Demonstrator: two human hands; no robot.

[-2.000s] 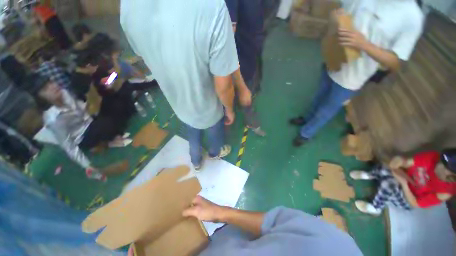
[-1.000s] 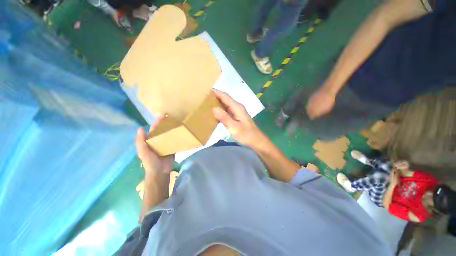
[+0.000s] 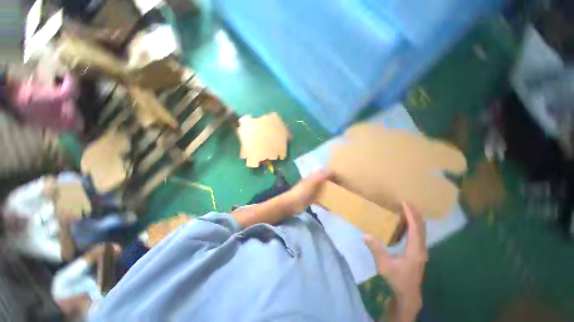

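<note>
A brown mailer box (image 3: pixel 357 210) is held in front of my body, its front wall towards me. Its broad lid with rounded tuck flaps (image 3: pixel 393 165) stands open and extends away to the upper right. My left hand (image 3: pixel 309 191) grips the box's left end; its fingertips are partly hidden. My right hand (image 3: pixel 406 255) holds the right end, with thumb and fingers on either side of the corner. The inside of the box is hidden. The picture is blurred.
A white sheet (image 3: pixel 349 256) lies on the green floor under the box. A blue plastic-wrapped stack (image 3: pixel 352 56) stands beyond. A blank (image 3: pixel 264 138) lies on the floor near a slatted wooden pallet (image 3: pixel 195 135). People are at the left, including a pink sleeve, and at the right edge.
The view has swung left, bringing the wrapped stack to the top and the pallet into view. The box stays in both hands with its lid open, now pointing to the right.
</note>
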